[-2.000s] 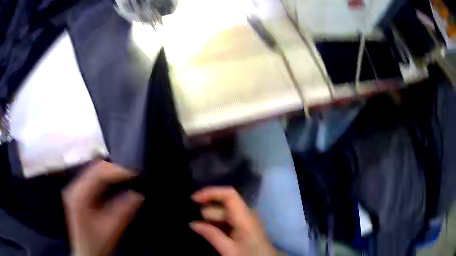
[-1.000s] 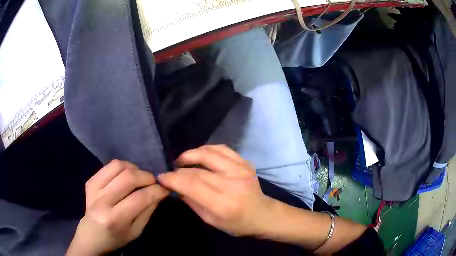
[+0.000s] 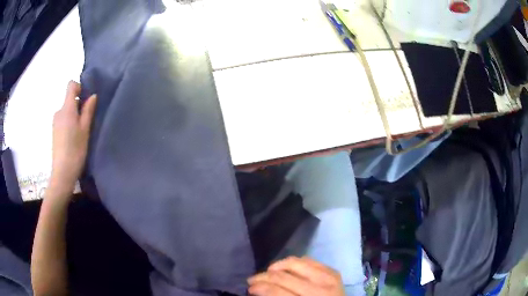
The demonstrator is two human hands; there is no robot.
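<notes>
The dark navy-grey garment piece [image 3: 168, 150] lies over the white table and hangs over its front edge toward me. My left hand [image 3: 74, 130] is at the cloth's left edge on the table, with thumb and finger slightly apart at the cloth; whether it grips is unclear. My right hand [image 3: 298, 278] is low in the picture, cut off by the bottom edge, with its fingertips at the cloth's lower right edge. I cannot tell if they pinch it. The needle area at the top is lost in glare.
The white table [image 3: 301, 110] has a reddish front edge. Blue and green slim tools [image 3: 340, 28] lie near a beige cord [image 3: 376, 95]. A black pad [image 3: 448, 81] is at right, below the machine head [image 3: 443, 17]. Grey cloth [image 3: 460, 214] is heaped at lower right.
My hands were together at the cloth's end; now they are apart. My left hand has moved up onto the table, my right lower. The cloth is spread wider, and more table shows.
</notes>
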